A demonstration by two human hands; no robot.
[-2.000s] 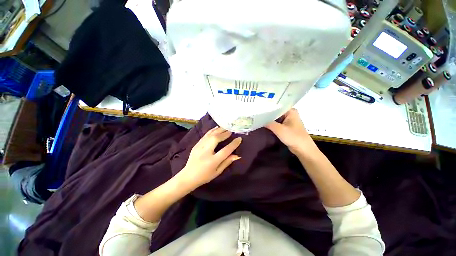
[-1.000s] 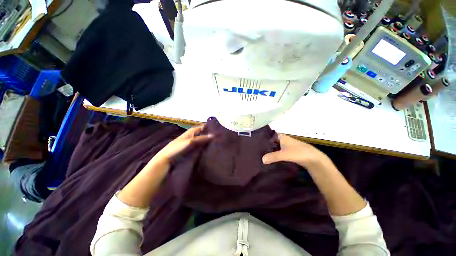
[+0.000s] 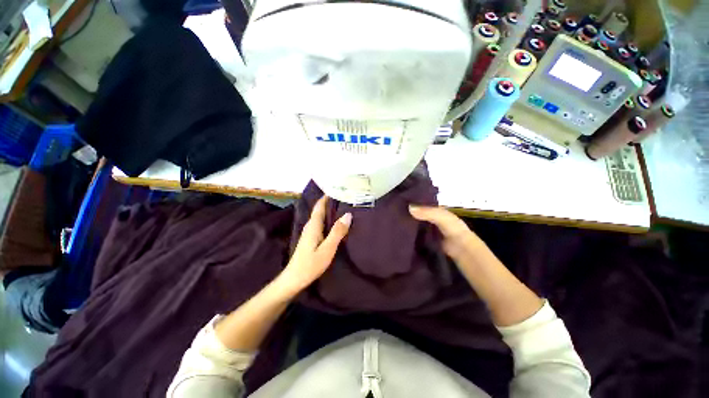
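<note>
A dark plum garment (image 3: 385, 245) lies under the tip of the white JUKI machine head (image 3: 357, 85) and hangs over the table's front edge across my lap. My left hand (image 3: 315, 249) rests on the cloth left of the head tip, thumb and fingers spread in a V, holding the cloth down. My right hand (image 3: 443, 229) is at the cloth's right side, thumb on top and its other fingers hidden in or under the fabric. A small clear eye guard (image 3: 363, 202) shows at the head tip. The needle and clamp are hidden by the head.
A black cloth heap (image 3: 175, 109) lies on the table at left. At right are a light-blue thread cone (image 3: 491, 109), a control panel (image 3: 575, 85) with lit screen, snips (image 3: 531, 148), a keypad (image 3: 624, 177) and several thread cones. Blue crates (image 3: 53, 146) stand at far left.
My left hand has moved onto the cloth near the head tip. My right hand has shifted slightly left and its thumb now points at the head. The garment panel has been rearranged, and the view has shifted.
</note>
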